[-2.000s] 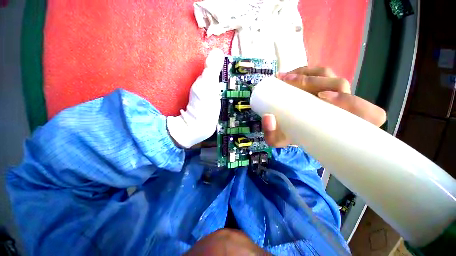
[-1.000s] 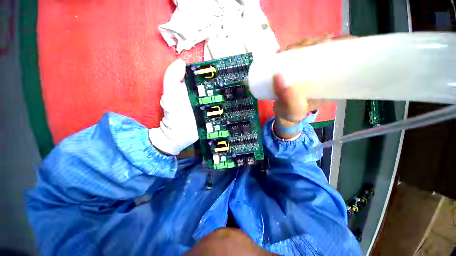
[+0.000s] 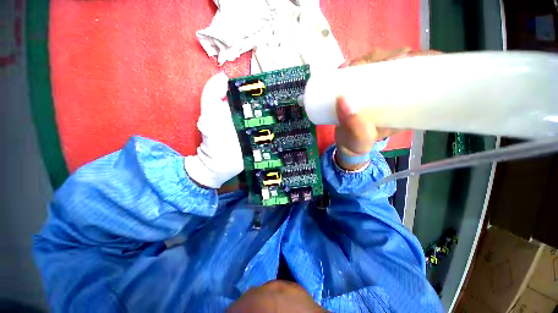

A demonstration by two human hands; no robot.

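A green circuit board (image 3: 278, 137) with three repeated groups of yellow-and-black blocks, green terminal blocks and dark squares is held slightly tilted in front of my smock. My left hand (image 3: 219, 137), in a white knit glove, grips its left edge. My bare right hand (image 3: 361, 125) holds a thick milky-white glue cartridge (image 3: 428, 92) that points left, its front end at the board's upper right edge. Most of the right fingers are behind the cartridge, and its nozzle is barely visible. The cartridge's rear end runs out at the right edge of the picture.
The red mat (image 3: 122, 79) with green edging lies beneath. Crumpled white fabric (image 3: 269, 30) lies on it beyond the board. A clear hose (image 3: 453, 162) crosses at the right. The metal-edged dark-green belt (image 3: 446, 202) carries boards (image 3: 439, 250). Cardboard boxes (image 3: 505, 263) stand beyond.
Since two seconds ago the board has shifted left and tilted, and the cartridge has swung from sloping down-right to nearly level. In the last second both have barely moved; the cartridge's rear dipped slightly.
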